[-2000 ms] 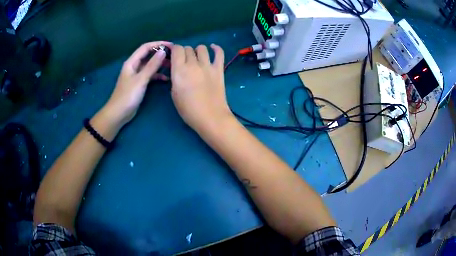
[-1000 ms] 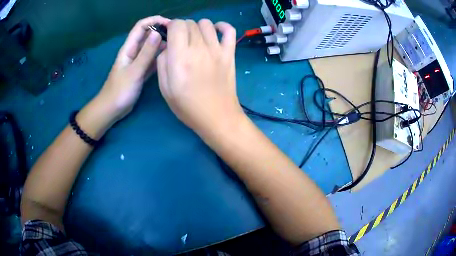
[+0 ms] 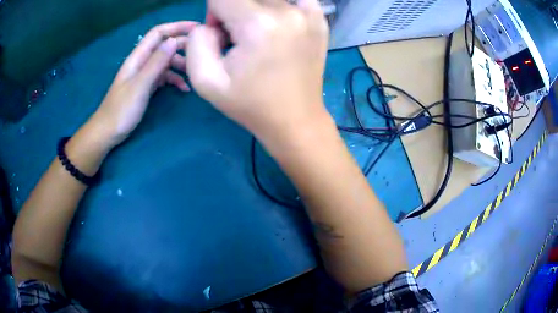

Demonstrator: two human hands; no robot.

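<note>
My left hand (image 3: 137,79) is raised over the bench at upper left, thumb near the index finger and the other fingers curled; no item shows clearly in it. My right hand (image 3: 263,67) is raised beside it, larger and closer, cut off by the top edge. Its fingers are bent, with a dark gap between them; what it holds is hidden. A thin black test cable (image 3: 254,168) loops on the bench below my right wrist and passes behind the forearm. The cable tangle (image 3: 379,110) lies to the right, with a dark inline connector (image 3: 416,125).
The blue-green bench top (image 3: 177,208) fills the middle. A white power supply (image 3: 398,18) is cut off at the top. An off-white test box (image 3: 483,131), a meter with red digits (image 3: 523,67) and a thick black cord (image 3: 450,165) are on the tan board (image 3: 428,67) at right.
My right hand has moved up and closer to the camera, slightly apart from my left. The small dark plug seen in the left fingertips no longer shows. A cable loop now shows below my right wrist.
</note>
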